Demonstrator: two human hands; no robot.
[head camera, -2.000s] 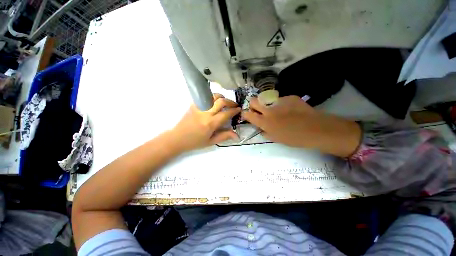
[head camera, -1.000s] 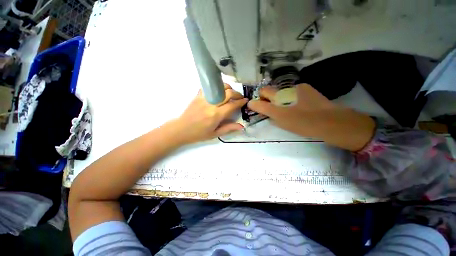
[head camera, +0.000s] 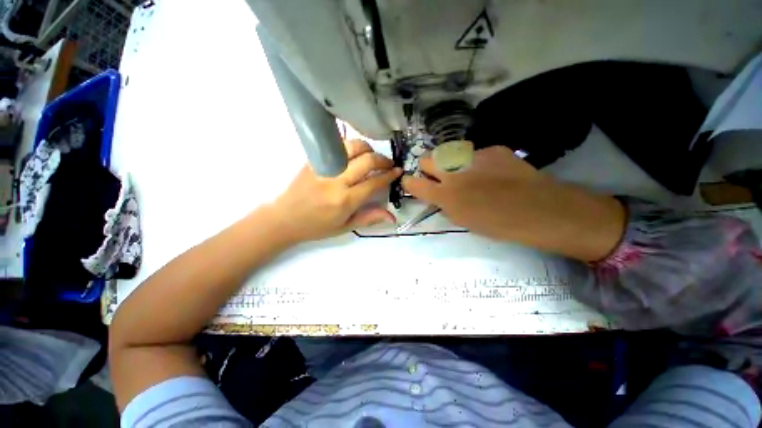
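Observation:
A white and black floral fabric (head camera: 413, 159) with a dark edge strip (head camera: 396, 194) lies under the needle area of an off-white sewing machine (head camera: 576, 38). My left hand (head camera: 338, 194) pinches the dark edge from the left. My right hand (head camera: 485, 194) holds the floral fabric from the right, fingertips close to the left ones; the thread tension assembly (head camera: 451, 134) partly covers it. A slim silver tool (head camera: 420, 219) sticks out below my right hand; whether it is held is hidden. Black fabric (head camera: 535, 117) spreads behind my right hand.
A grey lamp tube (head camera: 305, 113) hangs just over my left hand. A blue basket (head camera: 109, 125) with black and floral pieces stands left of the white table (head camera: 200, 150). White paper or cloth (head camera: 735, 104) hangs at the right. A printed scale runs along the table's front.
The view shifted right, then back left. Both hands stay at the needle area with small finger movements. The dark edge and floral fabric between the fingertips show slightly differently.

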